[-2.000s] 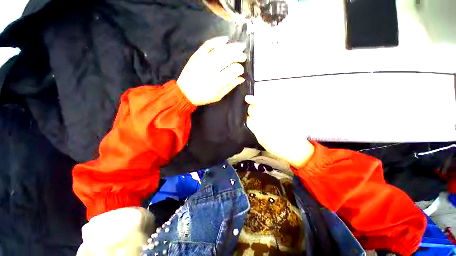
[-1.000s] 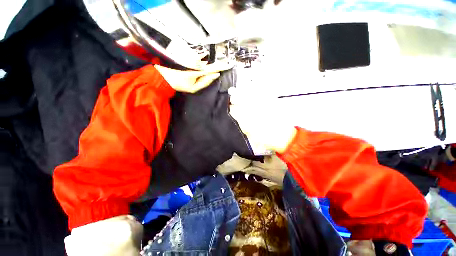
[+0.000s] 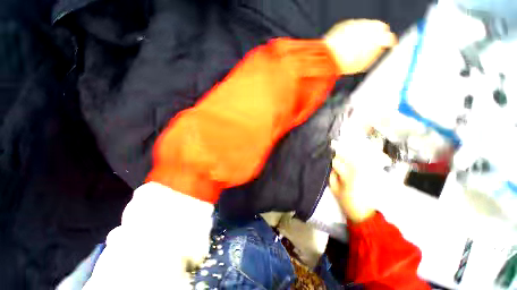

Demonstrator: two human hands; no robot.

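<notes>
A large black garment piece (image 3: 119, 85) spreads over the left and top of the view and under my left arm. My left hand (image 3: 360, 45) is at the far side, its fingers closed at the garment's edge beside the machine head. My right hand (image 3: 351, 181) is at the near part of the garment edge, thumb on the cloth; its fingers are washed out by glare. The white sewing machine head (image 3: 442, 73) with a blue stripe stands at the right. The needle area (image 3: 391, 150) is blurred, just beyond my right hand.
A black rectangle (image 3: 428, 182) lies on the white machine bed, right of my right hand. Dark thread snips (image 3: 463, 260) lie on the white table at lower right. A blurred green thing (image 3: 507, 272) is at the lower right corner.
The view has turned and shifted, so the machine appears tilted at the right. My left hand has moved from near the needle to the far garment edge. My right hand stays at the near edge.
</notes>
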